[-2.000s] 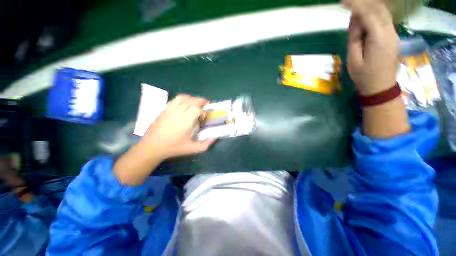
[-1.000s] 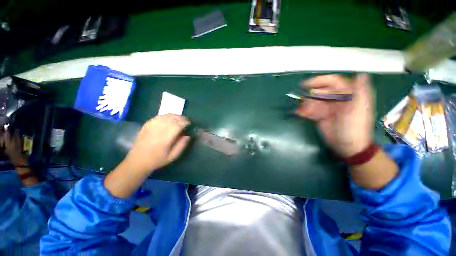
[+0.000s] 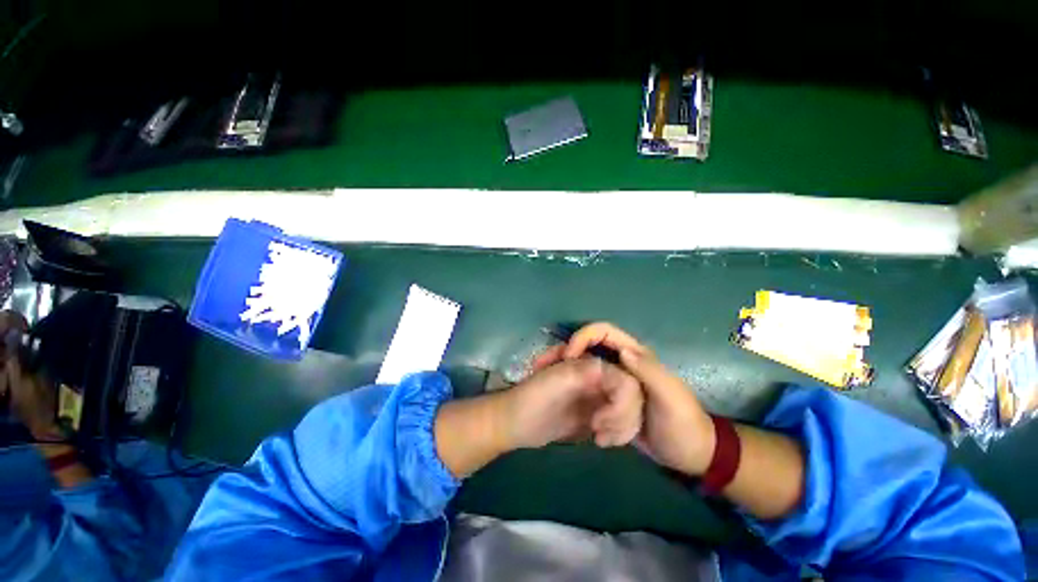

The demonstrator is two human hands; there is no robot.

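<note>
My left hand (image 3: 569, 404) and my right hand (image 3: 666, 415) meet over the green mat in front of me. The left fingers are curled, and I cannot see whether they hold anything. A thin dark tool (image 3: 603, 355) shows partly between the fingers of my right hand, mostly hidden. A brown-grey strip (image 3: 496, 381) lies partly hidden beside my left hand. A white rectangular sheet (image 3: 421, 335) lies to the left, by my left sleeve. A loose pile of orange-yellow flex cables with white sections (image 3: 808, 338) lies to the right.
A blue parts box (image 3: 220, 284) with white strips stands at left. Bagged cables (image 3: 988, 364) lie far right. Beyond the white edge (image 3: 489, 216), the conveyor carries phone bodies (image 3: 676, 114) and a flat grey piece (image 3: 546, 127). Another person's hand (image 3: 34, 387) is far left.
The phone body that was under my left hand is gone from the mat. My right hand has come back from the upper right with the dark tool, and both hands are now together.
</note>
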